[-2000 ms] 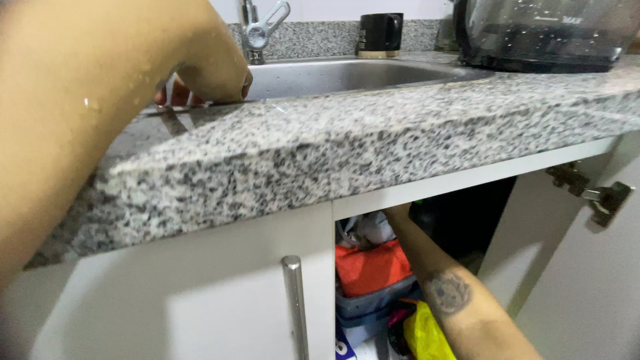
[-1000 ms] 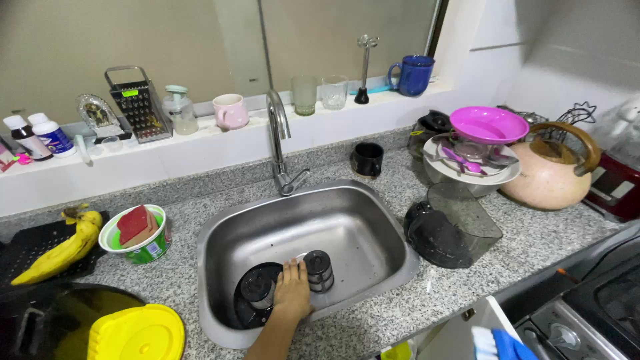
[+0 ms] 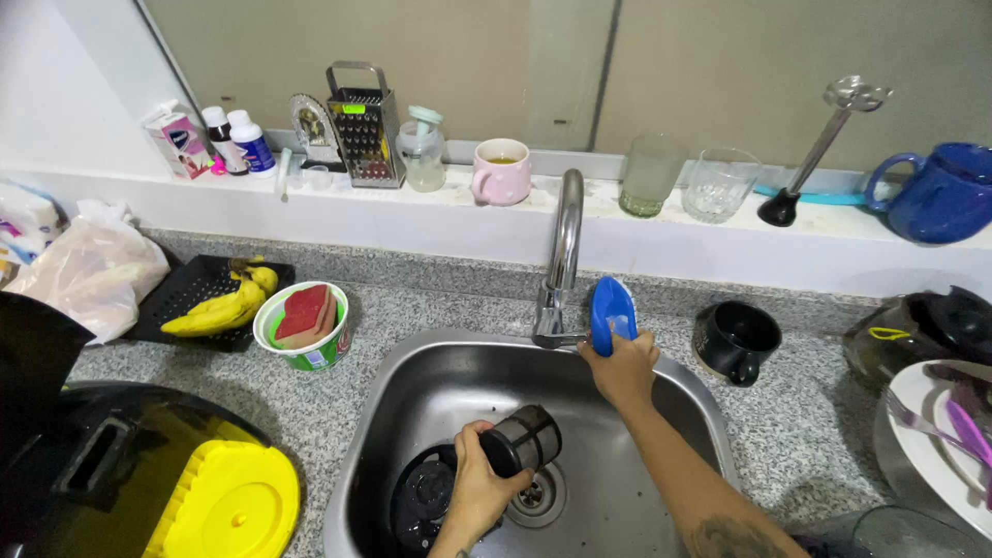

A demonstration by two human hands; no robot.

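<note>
My left hand (image 3: 482,484) grips a black cylindrical mesh filter (image 3: 525,440), tilted above the steel sink (image 3: 604,496) near its drain. My right hand (image 3: 624,364) holds a blue plastic-backed brush (image 3: 612,310) by its lower end, at the tap's lever; whether fingers touch the lever is hard to tell. The brush's bristles are mostly hidden. The chrome tap (image 3: 566,232) arches over the sink's back edge, and no water shows under it. A round black plastic part (image 3: 426,492) lies in the sink, partly behind my left hand.
Left of the sink are a tub with sponges (image 3: 304,325), bananas (image 3: 221,306) on a black tray and a yellow lid (image 3: 240,504). To the right stand a black mug (image 3: 736,337) and stacked plates (image 3: 914,442). Glasses, a grater (image 3: 368,143) and cups line the ledge.
The filter, standing in the sink a second ago, is now lifted in my left hand. My right hand, inside the cabinet two seconds ago, is at the tap with the blue brush.
</note>
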